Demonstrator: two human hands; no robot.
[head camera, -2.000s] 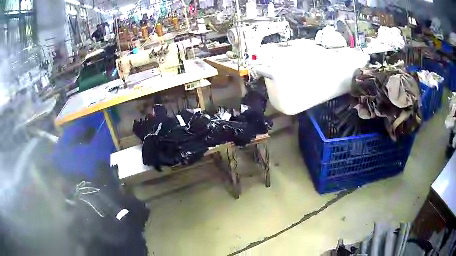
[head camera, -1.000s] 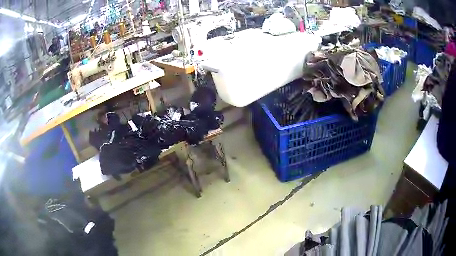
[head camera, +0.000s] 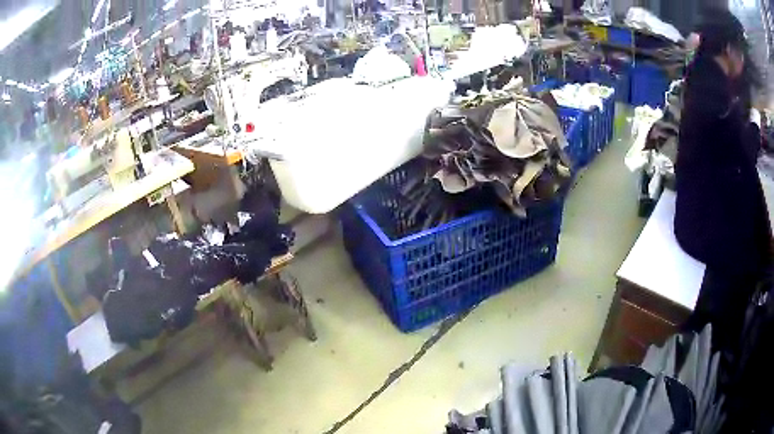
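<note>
Neither of my hands is in the picture. Nearest in front of me, a bundle of grey cut pieces (head camera: 564, 397) with dark ends stands fanned at the bottom right, cut off by the lower edge. A dark bundle (head camera: 64, 407) with a small white tag lies at the bottom left, blurred and cut off. Black cloth bundles (head camera: 161, 284) with white ties and tags lie heaped on a low bench (head camera: 95, 341) at the left.
A blue crate (head camera: 475, 269) holding brown cloth (head camera: 501, 153) stands on the floor at centre. A large white tub (head camera: 348, 136) is behind it. Sewing machine tables (head camera: 110, 202) stand at the left. A person in dark clothes (head camera: 721, 161) is beside a white-topped table (head camera: 666, 258) at the right.
The view has turned right, so the bench, tub and crate have shifted left. The person at the right has come into view, and more of the grey bundle shows.
</note>
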